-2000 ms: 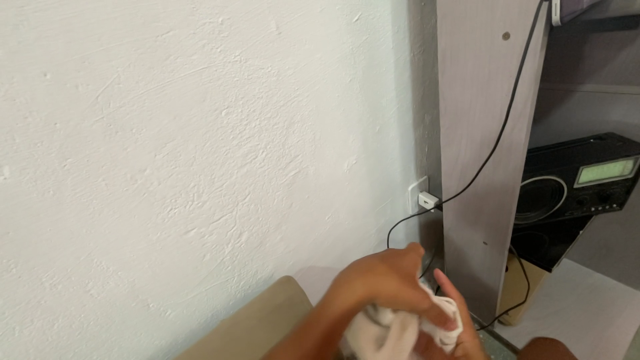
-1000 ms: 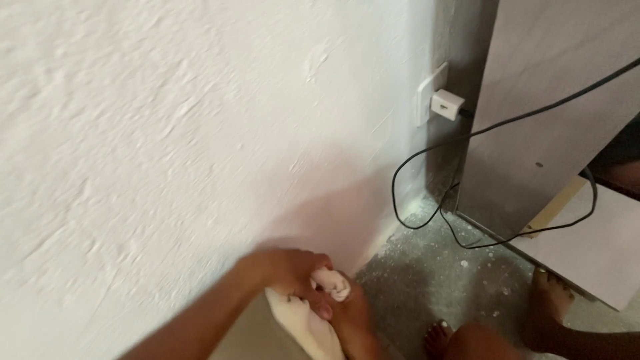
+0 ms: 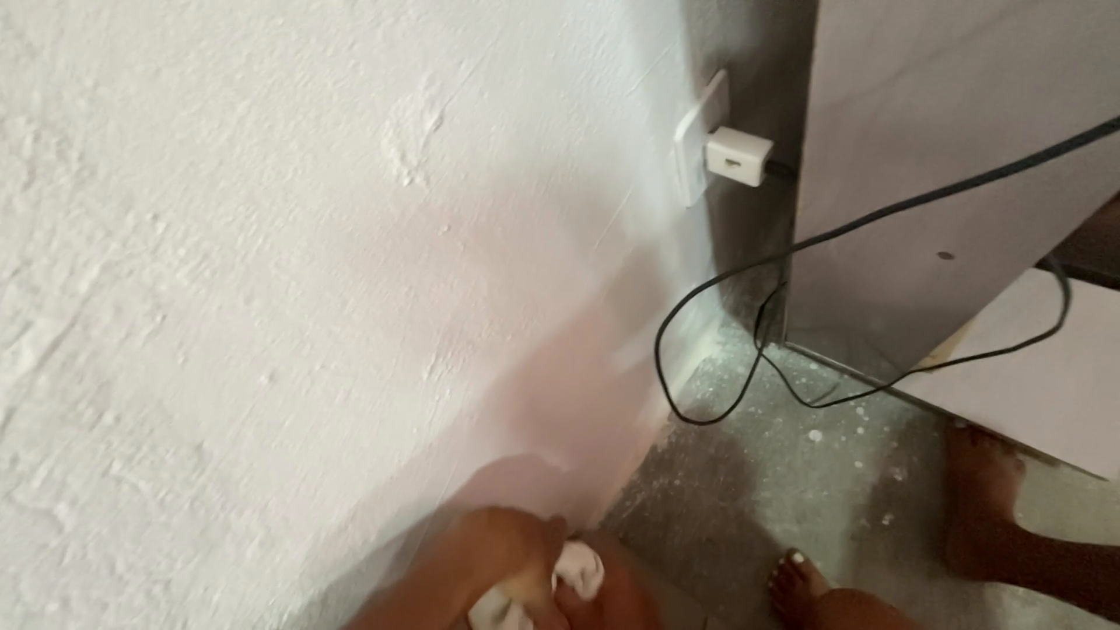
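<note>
A bunched piece of light cloth (image 3: 579, 567) is held low in the view, close to the foot of the white wall. My left hand (image 3: 512, 551) grips it from the left, the fingers curled over it. Against the other side of the cloth is my right hand (image 3: 604, 595), its fingers closed on it and partly cut off by the bottom edge. Both hands are blurred, and much of the cloth is hidden between them.
A white plug adapter (image 3: 739, 157) sits in a wall outlet (image 3: 697, 144). A black cable (image 3: 875, 214) loops before a wooden cabinet panel (image 3: 901, 175). Two bare feet (image 3: 984, 472) rest on the speckled floor (image 3: 814, 455); a pale board (image 3: 1032, 376) lies at right.
The view has swung down towards the floor, and the radio on the shelf has left it. My hands, with the cloth between them, are now lower beside the wall.
</note>
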